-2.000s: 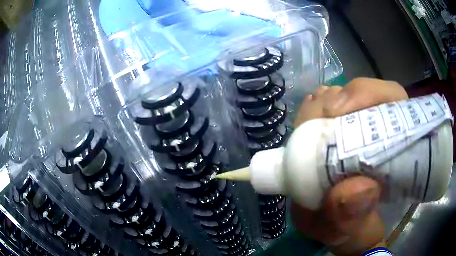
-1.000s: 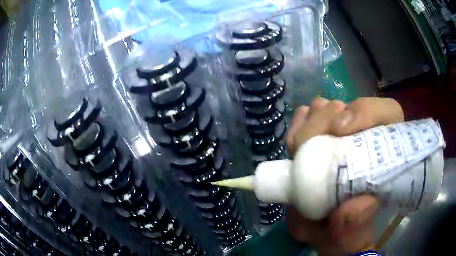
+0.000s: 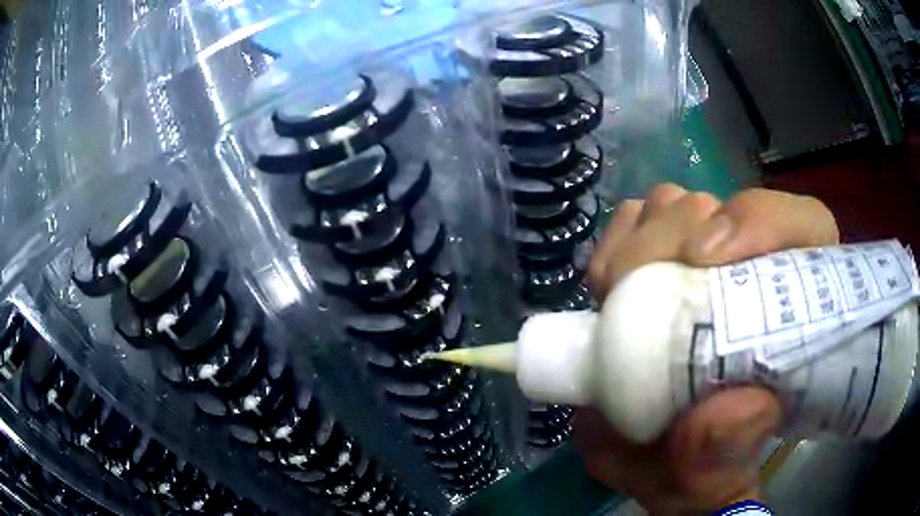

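Observation:
My right hand is closed around a white squeeze bottle with a printed paper label that has a loose edge. The bottle lies tilted on its side, and its pale-yellow nozzle tip points left. The tip is at one of the round black parts in a middle row; whether it touches cannot be told. The black parts with silver discs are closely stacked in several rows in a clear plastic tray. No liquid can be made out at the tip. My left hand is not in view.
A light-blue shape shows through clear plastic at the far side. More clear ribbed plastic is at the far left. A green mat shows beside and below the tray. A grey bin or surface and a dark red area are at the right.
The rows of black parts have shifted up in the picture since the first frame. The nozzle tip now points at a part farther down the same row. My right hand keeps its hold on the bottle.

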